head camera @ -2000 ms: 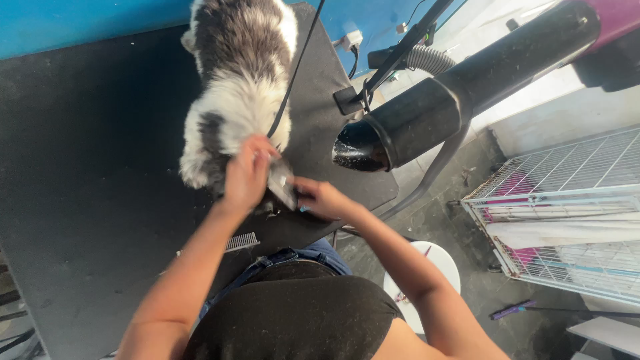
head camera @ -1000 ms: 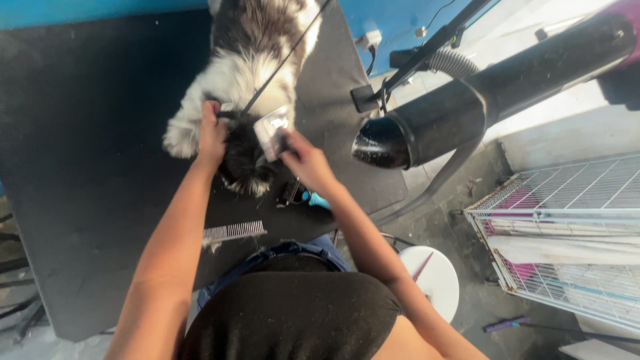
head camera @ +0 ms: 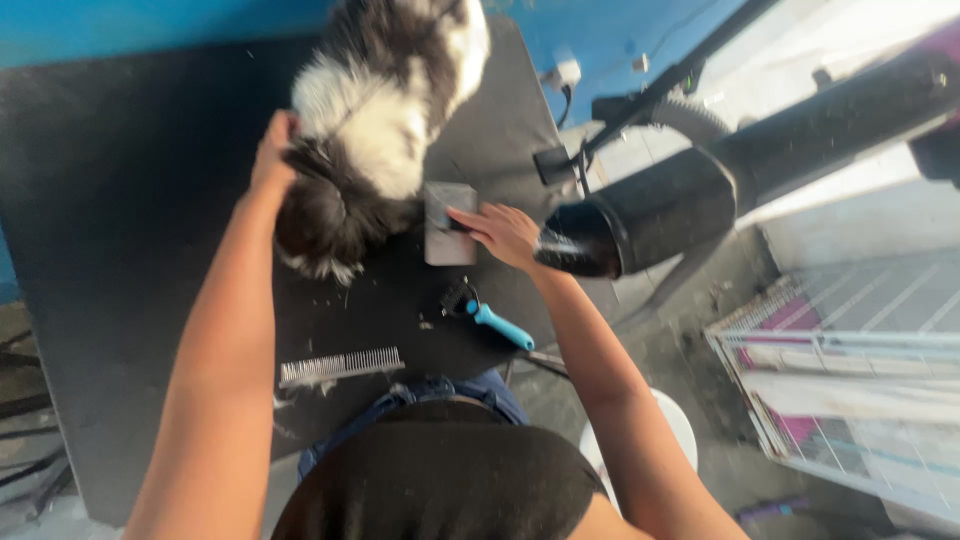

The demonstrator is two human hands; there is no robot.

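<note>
A black and white long-haired dog (head camera: pixel 375 127) is on the black table, its dark head low toward me. My left hand (head camera: pixel 274 154) rests against the side of its head and neck, the fingers partly hidden in the fur. In my right hand (head camera: pixel 499 229) is a slicker brush (head camera: pixel 448 247) with a pale rectangular head, held just right of the dog's head. A dematting rake with a blue handle (head camera: pixel 504 327) lies below it. A metal comb (head camera: pixel 341 366) lies near the table's front edge with tufts of hair beside it.
The nozzle of a black stand dryer (head camera: pixel 637 217) reaches in from the right, close to my right hand. White wire cages (head camera: pixel 847 337) stand on the floor at right. A white round stool (head camera: pixel 675 427) is under my right forearm. The grooming table's surface (head camera: pixel 150 225) extends left.
The brush has moved off the dog's head to the right. My left hand has shifted outward to the side of the head. The dog's head has turned and moved left.
</note>
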